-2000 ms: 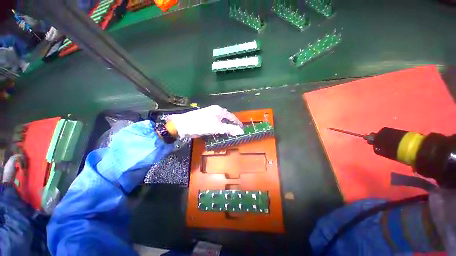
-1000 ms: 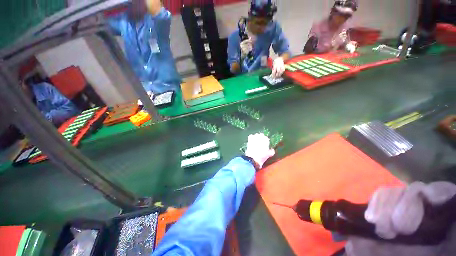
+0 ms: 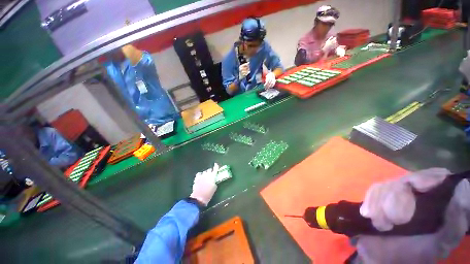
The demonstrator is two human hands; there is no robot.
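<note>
My left hand [image 3: 204, 186], in a white glove, reaches over the green conveyor with its fingers on a white-faced module [image 3: 223, 174]. The module is partly hidden by the hand. My right hand [image 3: 402, 206], gloved, holds the black electric screwdriver [image 3: 342, 217] with a yellow ring, its thin bit pointing left above the red mat [image 3: 330, 175]. Green circuit boards [image 3: 268, 154] lie side by side beyond the mat's left corner. The orange-brown fixture [image 3: 222, 246] is cut off by the bottom edge, below my left forearm.
More narrow boards [image 3: 241, 138] lie further back on the conveyor. A ribbed silver block [image 3: 384, 133] lies beyond the mat. A metal post [image 3: 67, 180] slants across the left. Coworkers sit across the line, beside a red tray of modules [image 3: 312, 82] and a brown box [image 3: 202, 116].
My left hand has moved left from the green boards to the white-faced modules. Two boards now lie together where it was. The view has shifted; my right hand still holds the screwdriver.
</note>
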